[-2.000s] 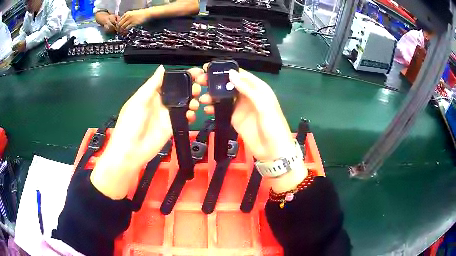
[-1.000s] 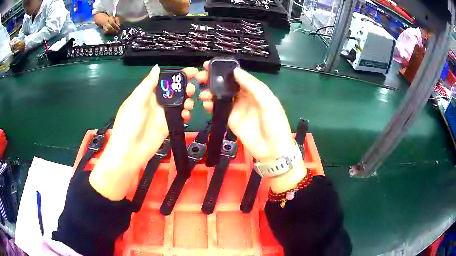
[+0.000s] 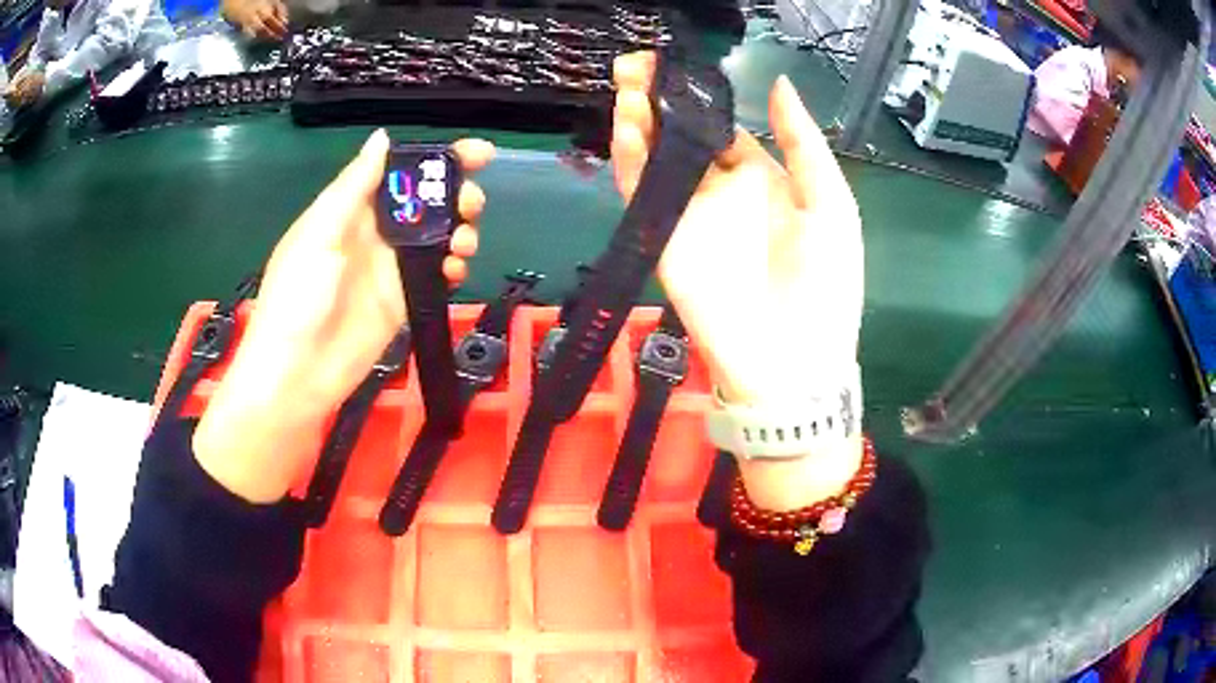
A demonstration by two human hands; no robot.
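Note:
My left hand (image 3: 314, 300) holds a smartwatch (image 3: 419, 196) upright, its lit screen showing a coloured clock face and white digits, its black strap hanging down. My right hand (image 3: 774, 254) holds a second smartwatch (image 3: 696, 100) higher up, tilted, its strap slanting down to the left; its screen is blurred. Below lies the orange-red compartment tray (image 3: 460, 574). Several smartwatches lie across it face down, one with its round sensor (image 3: 663, 354) showing. My right hand partly hides the rightmost watch.
A white paper (image 3: 47, 534) with a blue pen (image 3: 74, 534) lies left. Across the green bench (image 3: 1000, 534) are a black foam tray (image 3: 400, 107) of small parts, a metal post (image 3: 1067, 267), a white-grey box (image 3: 978, 96) and other people's hands and sleeves.
My right hand has moved up and right, turning its watch away and tilting its strap. The left watch stays lit and has shifted slightly left and up. The whole view has shifted.

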